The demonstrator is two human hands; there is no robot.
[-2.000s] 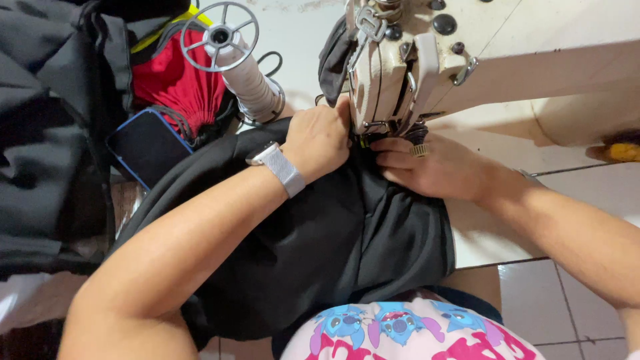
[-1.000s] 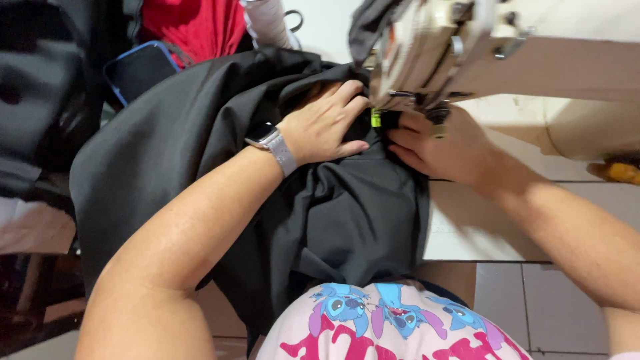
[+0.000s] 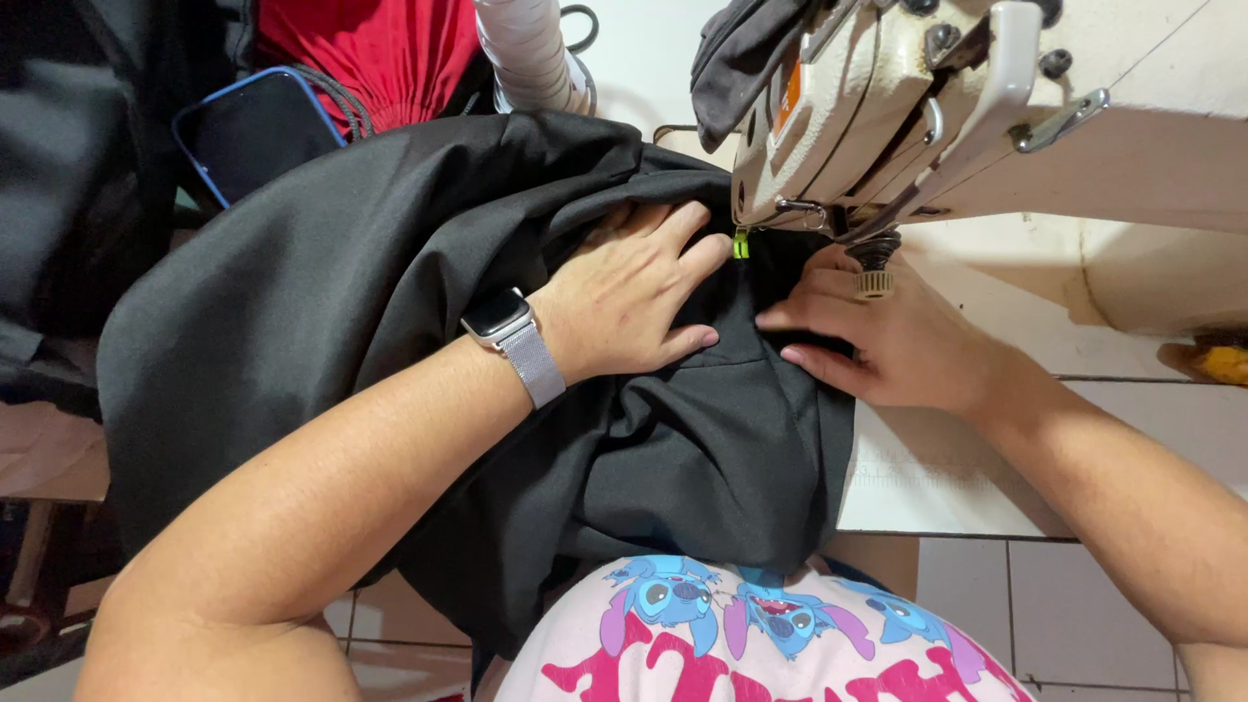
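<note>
Black fabric (image 3: 702,439) lies bunched over the sewing table and hangs down at its front edge. My left hand (image 3: 634,283) rests flat on it, fingers spread, left of the sewing machine head (image 3: 848,107). On the other side of the needle area, my right hand (image 3: 868,322) touches the cloth with bent fingers, partly hidden by the machine's knurled knob (image 3: 874,284). A small yellow-green part (image 3: 741,243) shows at the presser foot area, between my hands. The needle itself cannot be made out. A seam line crosses the fabric below the fingers.
A blue-edged phone (image 3: 258,132) lies at the upper left beside red gathered cloth (image 3: 375,49). Behind the black fabric stands a wrapped white thread cone (image 3: 526,49). Dark cloth (image 3: 73,175) fills the left side. The table's front edge (image 3: 960,533) has ruler marks near it.
My left hand has gone from closed fingers near the machine to lying spread on the fabric. More of the black fabric is heaped on the left. The view has moved closer.
</note>
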